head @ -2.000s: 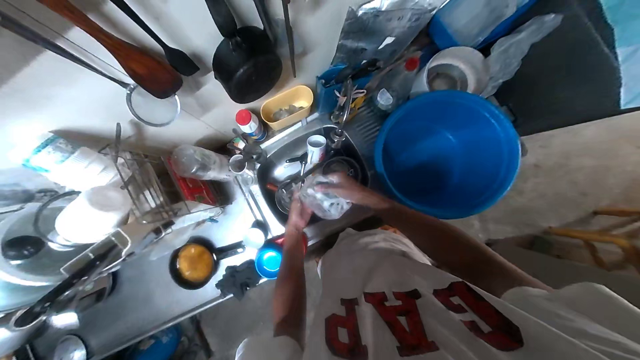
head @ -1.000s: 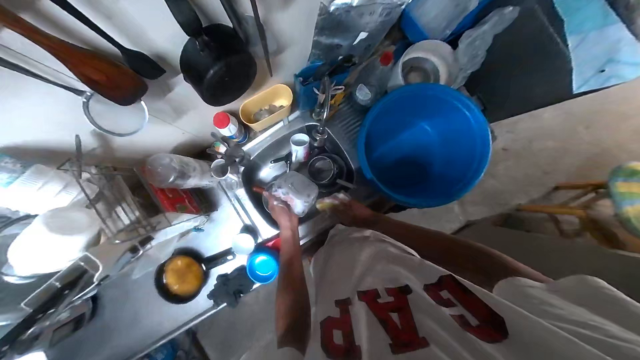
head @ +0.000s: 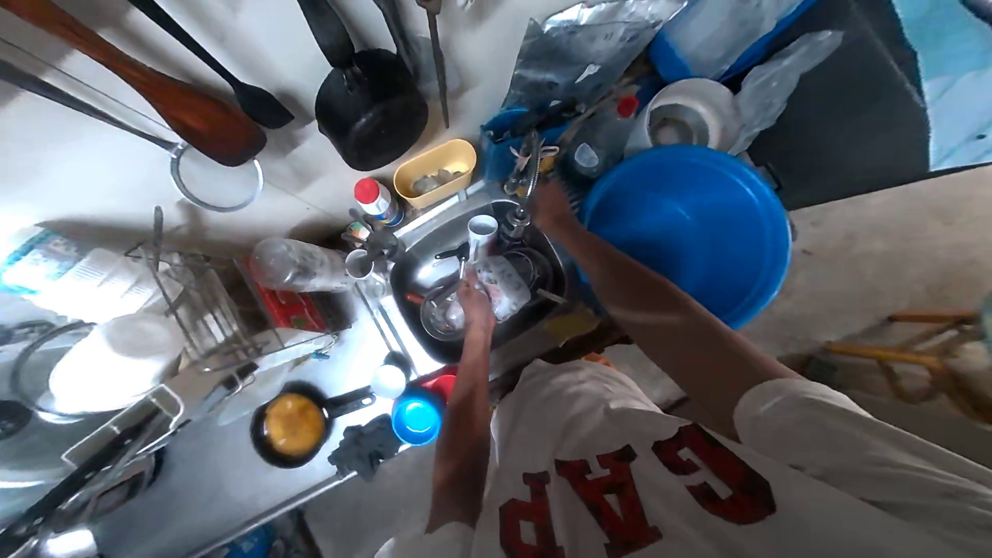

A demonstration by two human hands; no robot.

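My left hand (head: 474, 301) is shut on a clear plastic container (head: 502, 288), tilted over the steel sink (head: 418, 267). My right hand (head: 552, 203) reaches to the faucet (head: 532, 174) at the back right of the sink; its fingers are partly hidden, so its grip cannot be told. In the sink basin stand a white cup (head: 482, 230) and dark round dishes (head: 535, 267), and a clear round dish (head: 438, 316) is beside my left hand.
A big blue basin (head: 690, 232) stands right of the sink. Behind it are a yellow tub (head: 435, 172) and a red-capped bottle (head: 378, 201). On the left are a wire dish rack (head: 213, 318), a frying pan with yellow food (head: 293, 425) and a blue cup (head: 417, 416).
My right hand has moved from beside the plastic container over the sink to the faucet. My left hand still has the container.
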